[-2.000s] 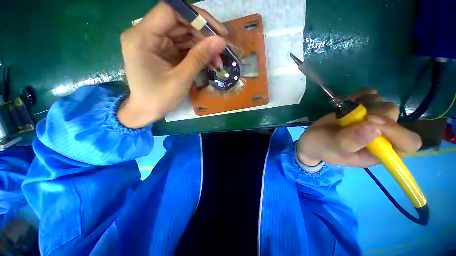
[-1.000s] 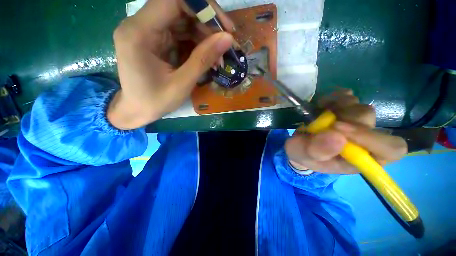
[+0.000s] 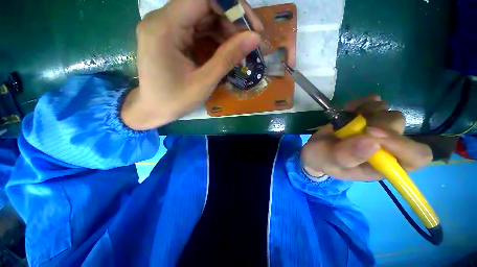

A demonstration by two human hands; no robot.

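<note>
My left hand (image 3: 180, 65) holds dark tweezers (image 3: 235, 12) with a pale band, their tips at the round black PCB (image 3: 248, 74). The PCB has small pale pads and lies over the centre of the orange-brown soldering fixture (image 3: 251, 104); my fingers hide its left part. My right hand (image 3: 361, 143) holds the yellow-handled soldering iron (image 3: 400, 177). Its metal tip points up and left, over the grey metal piece at the fixture's right side, a little right of the PCB. I cannot tell if the tip touches the metal piece.
A white backing sheet (image 3: 320, 52) lies under the fixture on the shiny green bench (image 3: 387, 68). The bench's near edge runs just below the fixture. A black cable (image 3: 457, 104) is at the far right. Dark objects (image 3: 11, 96) stand at the left edge. Blue floor (image 3: 418, 195) shows below.
The iron has moved left from beside the sheet to over the fixture, then back slightly right, away from the PCB. The tweezers stay at the PCB. The fixture appears slightly further right in view.
</note>
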